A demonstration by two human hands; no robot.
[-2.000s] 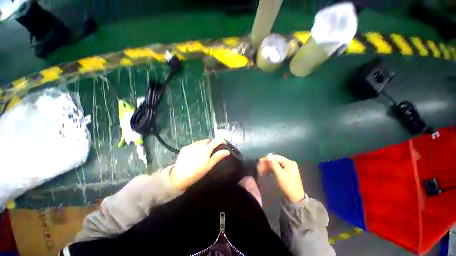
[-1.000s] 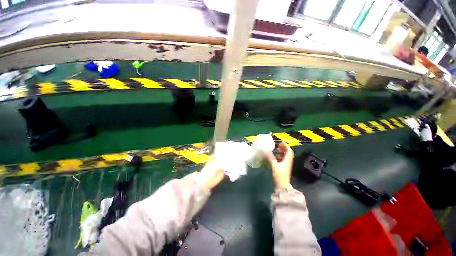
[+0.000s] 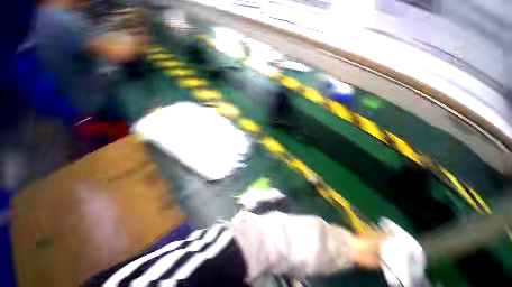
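The view is strongly blurred. My left hand [image 3: 366,249] is at the lower right, at the end of a pale sleeve, and holds a white crumpled cloth [image 3: 404,253]. The cloth hangs over the green bench beside the yellow-black tape. My right hand is not in view. A small yellow-green and white item [image 3: 261,194], possibly an air blow gun, lies on the bench behind my sleeve.
White plastic bags [image 3: 193,137] lie on the bench left of centre. A large brown cardboard box [image 3: 92,216] stands at the lower left. A person [image 3: 78,61] is at the upper left. The green conveyor [image 3: 342,154] runs diagonally between yellow-black edges, below a shelf [image 3: 393,73].
The view has swung left, bringing the box and the person in. My left hand still has the white cloth. My right hand, the socket on the bench and the red crate have left the picture.
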